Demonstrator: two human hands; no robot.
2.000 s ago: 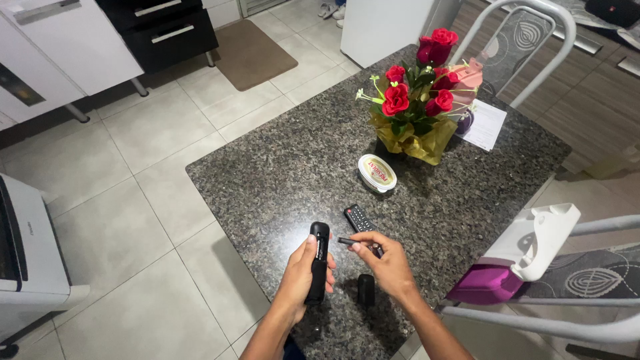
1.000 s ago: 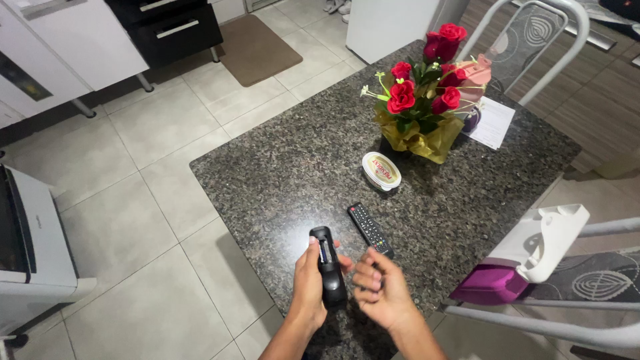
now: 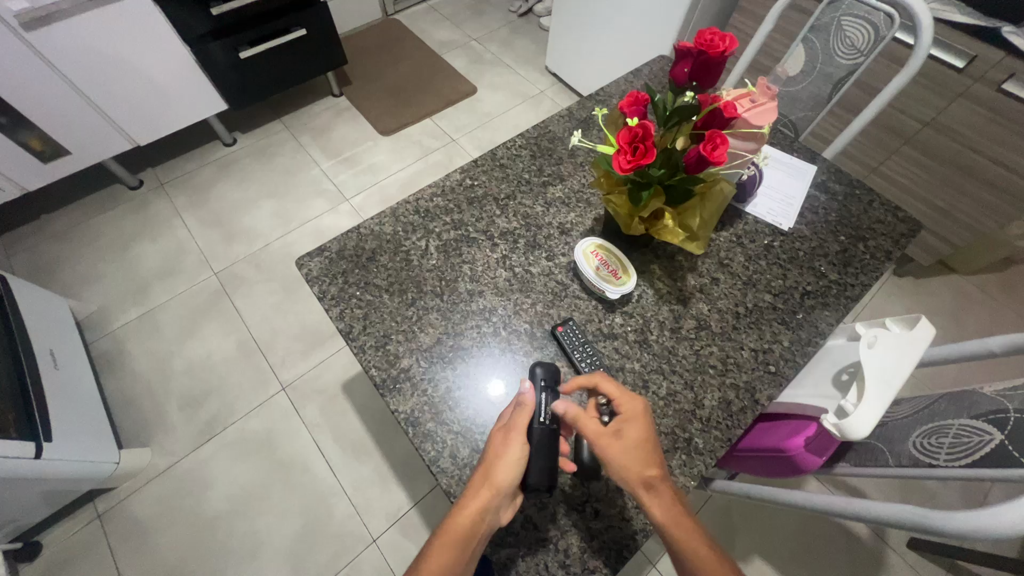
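Observation:
A slim black handheld device is in my left hand, its long open compartment facing up. Inside that compartment lies a dark battery bearing the Panasonic name. The thumb and index fingertip of my right hand are at the battery's right side. Small dark, shiny objects sit among the curled fingers of that hand; their exact kind is unclear. Beneath the right hand, a black piece rests on the table, partly covered. A black remote control lies just beyond the hands.
The granite table bears an oval Président tub, red roses in gold wrap and a printed paper. At the right, a white and purple plastic item stands on a chair.
My right hand has come back to the device, its fingertips now at the compartment; one second ago it was apart from it. Two seconds ago it held a small dark cylinder beside the device.

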